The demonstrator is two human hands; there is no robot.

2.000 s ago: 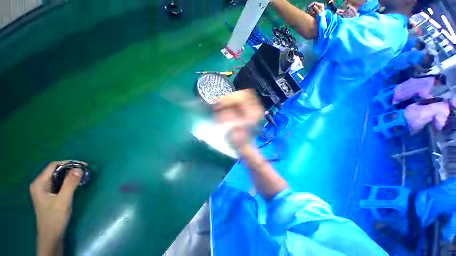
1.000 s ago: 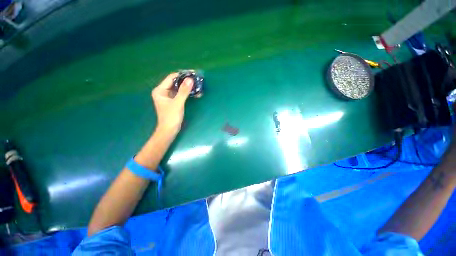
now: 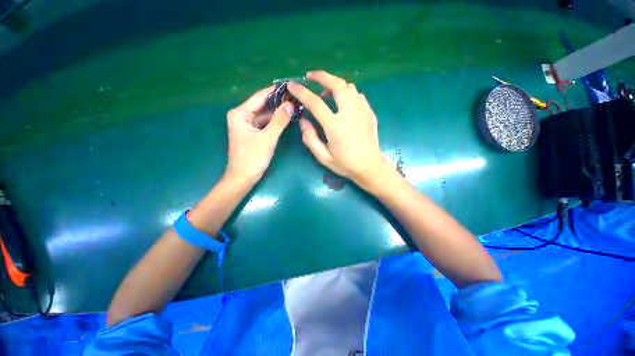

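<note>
A small round black unit (image 3: 282,94) with silvery bits is held over the green bench, above the middle of the view. My left hand (image 3: 252,139) grips it from the left, with the thumb on its near face. A blue band is on my left wrist. My right hand (image 3: 342,132) is at its right side, index fingertip touching the top of the unit and thumb just below it. No tool shows in my right hand. The fingers hide part of the unit.
A round dish with grey speckled filling (image 3: 510,118) is at the right, beside a thin tool with a yellow part (image 3: 537,103). A black box (image 3: 581,149) with cables is at far right. A black and orange tool (image 3: 14,254) lies at far left. A dark patch (image 3: 333,181) marks the bench.
My right hand has come from the far right to the unit and now touches it. My left hand still holds the unit. The view has swung round from the right and shifted slightly.
</note>
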